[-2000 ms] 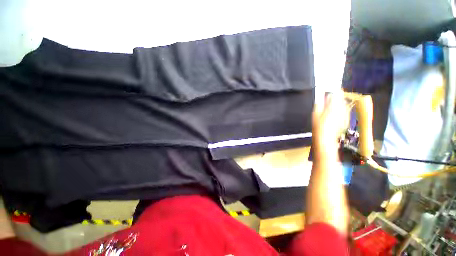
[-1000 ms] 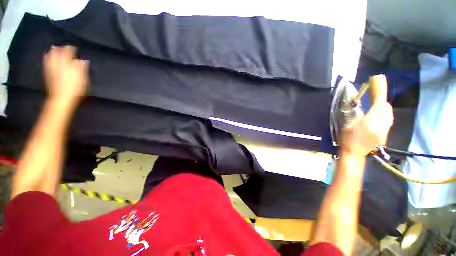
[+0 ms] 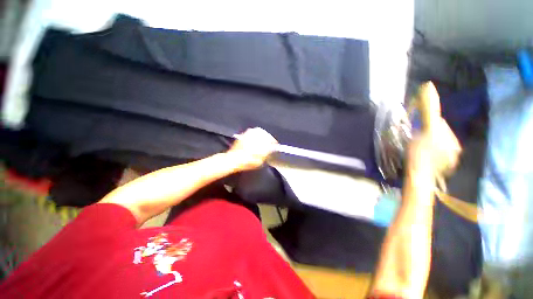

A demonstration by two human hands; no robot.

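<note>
A dark garment body (image 3: 193, 99) lies across the table with long seams running left to right. A narrow white tape (image 3: 321, 155) lies along its near edge at the right. My left hand (image 3: 254, 147) is at the left end of the tape, on the cloth's near edge; blur hides whether its fingers grip anything. My right hand (image 3: 433, 149) holds the steam iron (image 3: 393, 140) by its pale handle. The iron's silver soleplate is at the garment's right end, tilted, and blurred.
The white pressing table (image 3: 327, 14) extends behind the garment. A light blue block (image 3: 386, 209) is at the near edge by my right forearm. Dark cloth (image 3: 333, 233) hangs below the table edge. Light blue cloth (image 3: 511, 157) is at the far right, with a yellowish hose (image 3: 459, 205) nearby.
My left hand has moved right from the garment's left part to the tape's left end. My right hand still holds the iron at the right end. The view has shifted slightly.
</note>
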